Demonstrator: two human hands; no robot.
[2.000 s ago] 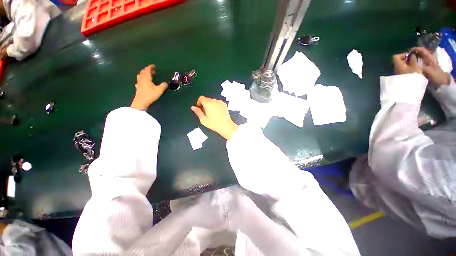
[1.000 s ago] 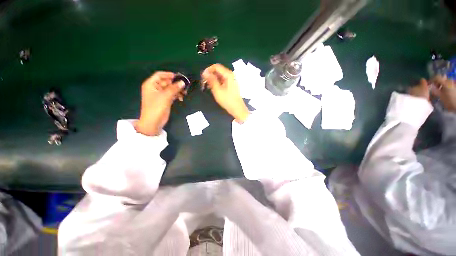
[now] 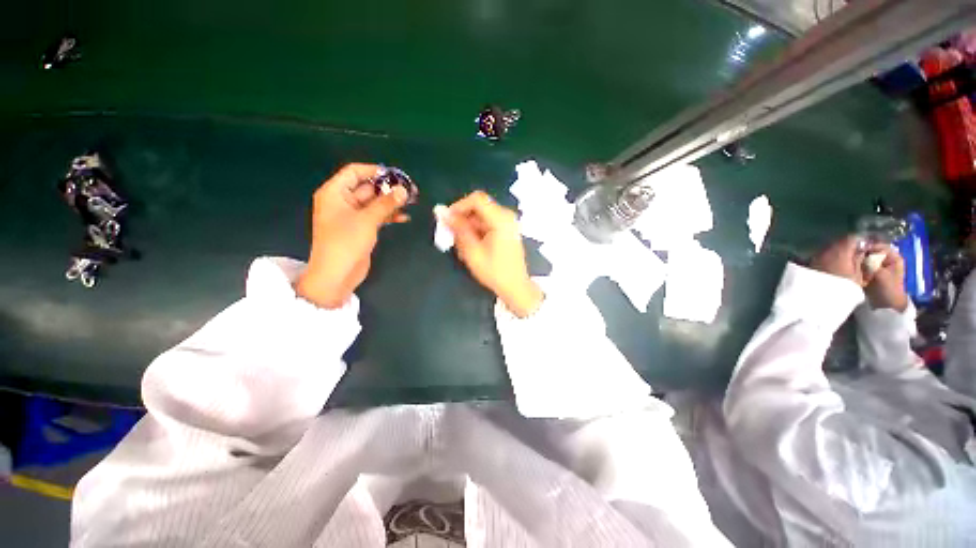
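Observation:
My left hand (image 3: 348, 227) pinches a round clip part (image 3: 396, 184), dark and glossy with purple glints, between thumb and fingers. My right hand (image 3: 490, 246) pinches a small white wipe (image 3: 443, 228) at its fingertips, just right of the clip part. The wipe and the part are apart. Another dark clip part (image 3: 494, 122) lies on the dark green surface beyond my hands. A cluster of dark, shiny parts (image 3: 94, 214) lies at the left.
A slanting metal post (image 3: 771, 96) with a round, shiny foot (image 3: 610, 211) stands right of my hands. White wipes (image 3: 694, 280) surround the foot. A neighbour's hands (image 3: 865, 268) work at the right beside a blue-and-white item (image 3: 917, 257). Red bins (image 3: 956, 128) show far right.
Two seconds ago my left hand was empty near two clip parts; now it holds one. My right hand has picked up the small wipe that lay on the surface. The view has shifted.

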